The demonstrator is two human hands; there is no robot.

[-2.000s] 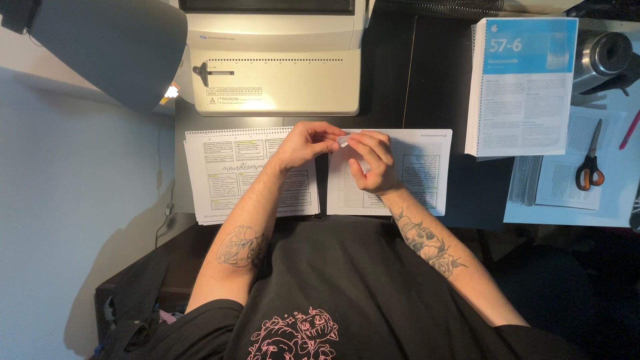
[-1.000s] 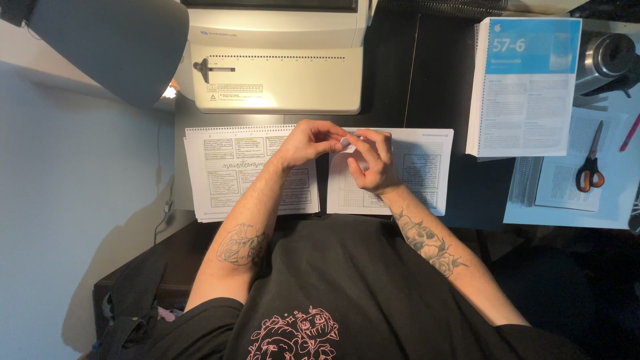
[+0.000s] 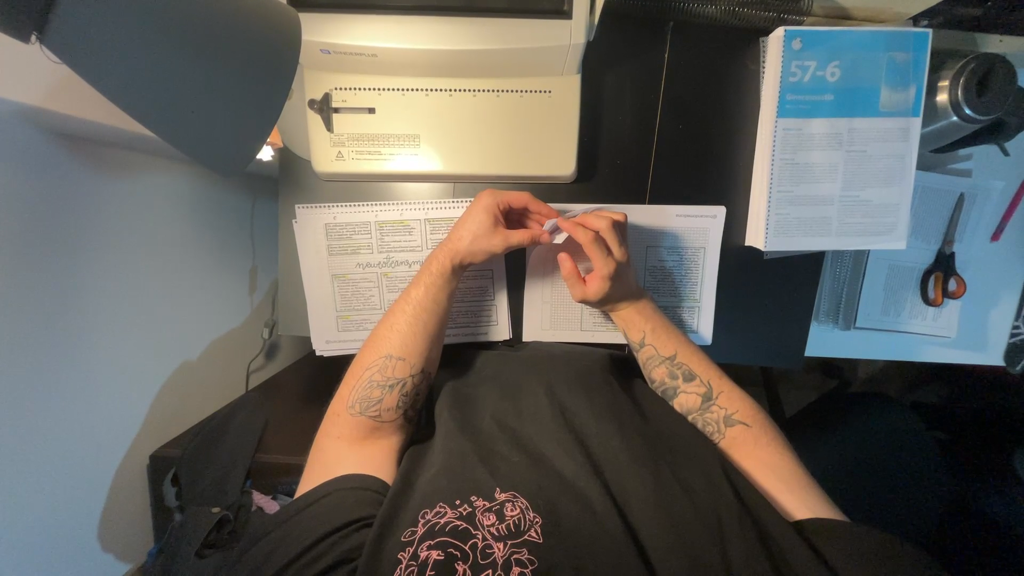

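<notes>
My left hand (image 3: 500, 228) pinches a small piece of white paper (image 3: 555, 229) between thumb and fingers, above the gap between two stacks. My right hand (image 3: 602, 260) meets it from the other side, its fingertips also on the paper, its thumb apart. Under my left wrist lies a stack of printed sheets (image 3: 344, 264) with punched holes along its top edge. A second stack of printed sheets (image 3: 680, 272) lies beneath my right hand, its top edge partly hidden by my fingers. Past both stacks stands a cream-coloured binding machine (image 3: 448, 120).
A lamp with a grey shade (image 3: 176, 72) hangs at the upper left. On the right are a spiral-bound stack with a blue-topped cover (image 3: 848, 160), a metal flask (image 3: 972, 92), orange-and-black scissors (image 3: 944, 276), a pink pen (image 3: 1006, 212) and black binding coils (image 3: 744, 10) at the top.
</notes>
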